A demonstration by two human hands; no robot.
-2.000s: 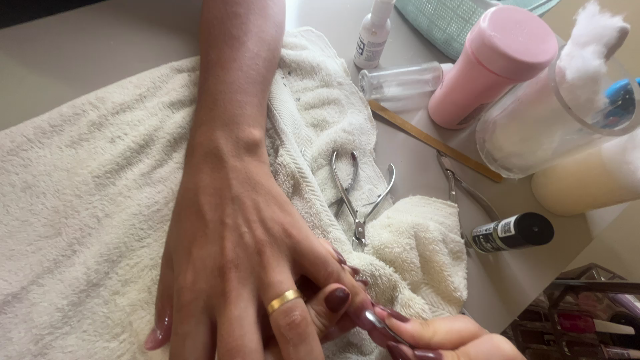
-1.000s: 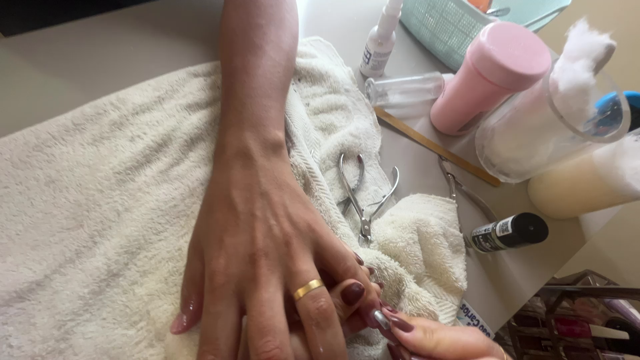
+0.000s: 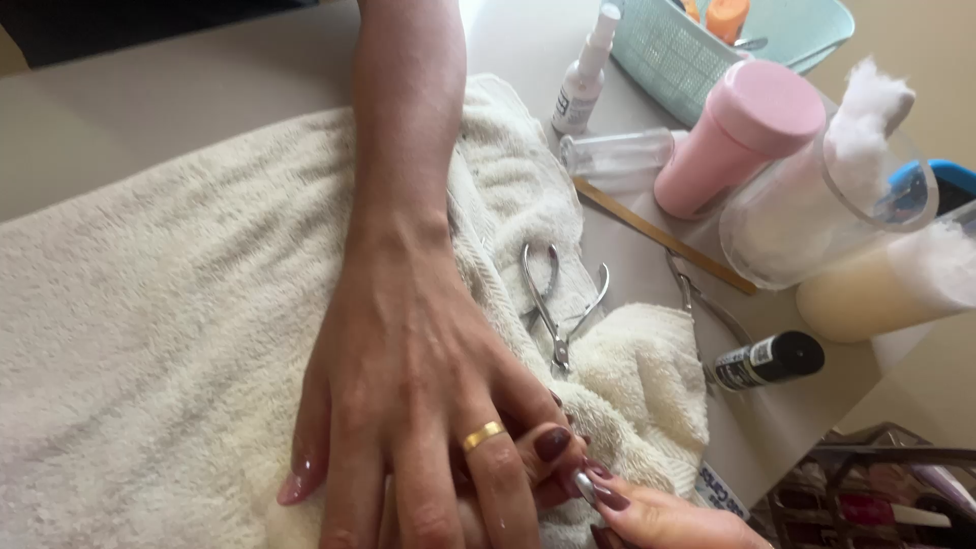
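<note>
Another person's hand (image 3: 412,343), with glossy pink nails and a gold ring (image 3: 483,435), lies palm down over a cream towel (image 3: 175,328). My left hand (image 3: 543,451) is mostly hidden beneath it; its dark-nailed thumb and fingers grip that person's little finger. At the bottom right, my right hand (image 3: 675,522) pinches a small silvery metal tool (image 3: 585,486), with the tip at the little fingertip. Most of the tool is hidden. Cuticle nippers (image 3: 560,347) lie with handles apart on the towel, above both of my hands.
Right of the towel are a wooden stick (image 3: 663,236), second metal nippers (image 3: 686,290), a black-capped bottle (image 3: 770,361), a pink container (image 3: 736,141), clear cotton jar (image 3: 793,221) and spray bottle (image 3: 581,84). A green basket (image 3: 671,69) stands behind; a polish rack (image 3: 877,457) is lower right.
</note>
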